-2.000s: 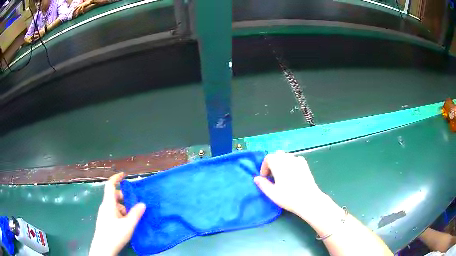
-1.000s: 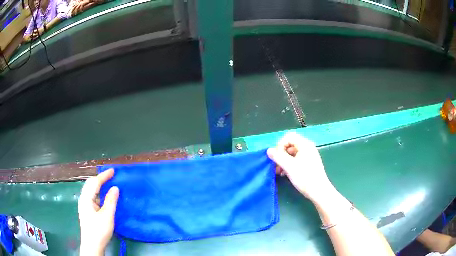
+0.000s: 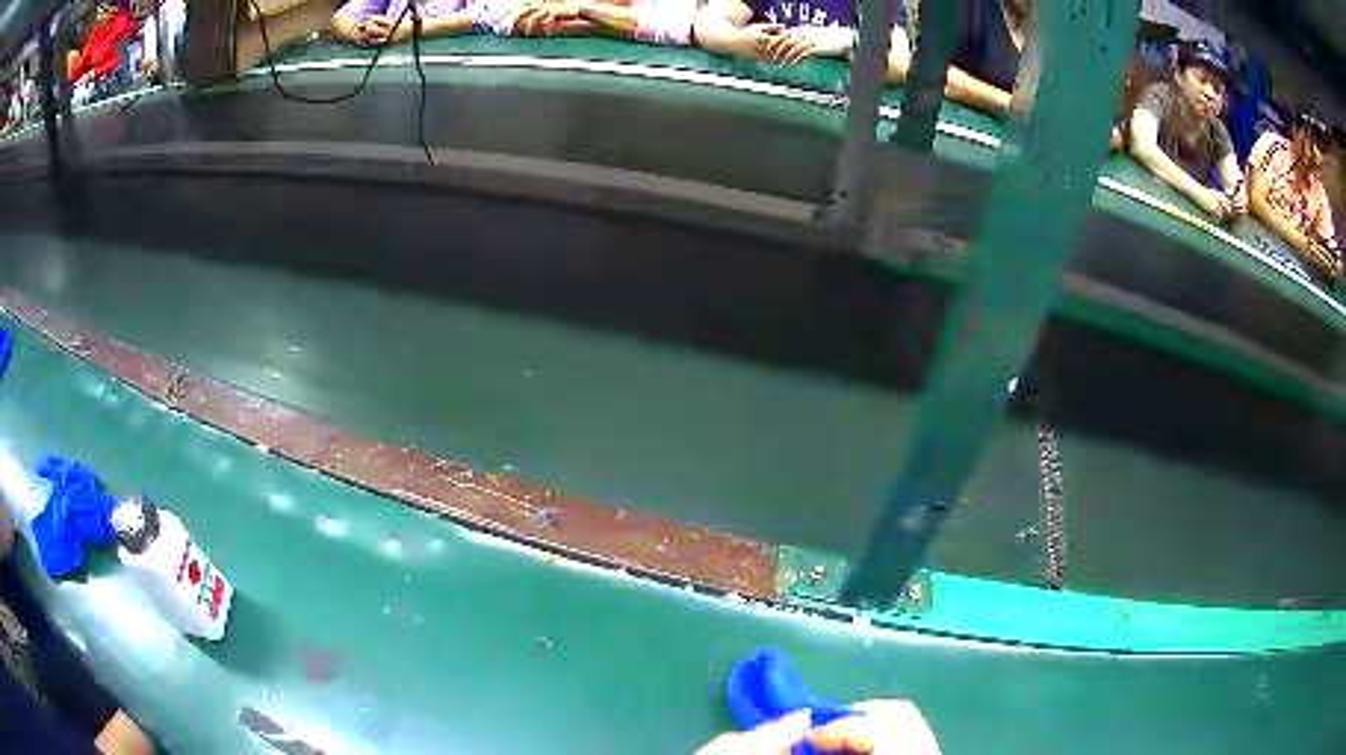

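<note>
The bright blue cloth (image 3: 771,687) is low in the view, right of centre, over the green worktop (image 3: 443,649). Only a bunched part of it shows; the rest is hidden by my hands or cut off by the lower edge. My left hand (image 3: 756,736) is at the bottom edge, mostly cut off, with its fingers at the cloth. My right hand (image 3: 883,729) is beside it, also cut off, with its fingertips on the cloth. The two hands are close together.
A white bottle (image 3: 180,572) with a dark cap and another blue cloth (image 3: 71,516) are at the left. The green post (image 3: 982,347) rises from the edging (image 3: 1092,614). The belt (image 3: 664,428) lies beyond. Several people sit across the line; part of a person shows at lower left.
The view has turned left and up. The cloth, earlier spread wide between my hands, is now bunched, and my hands have come together at the lower edge.
</note>
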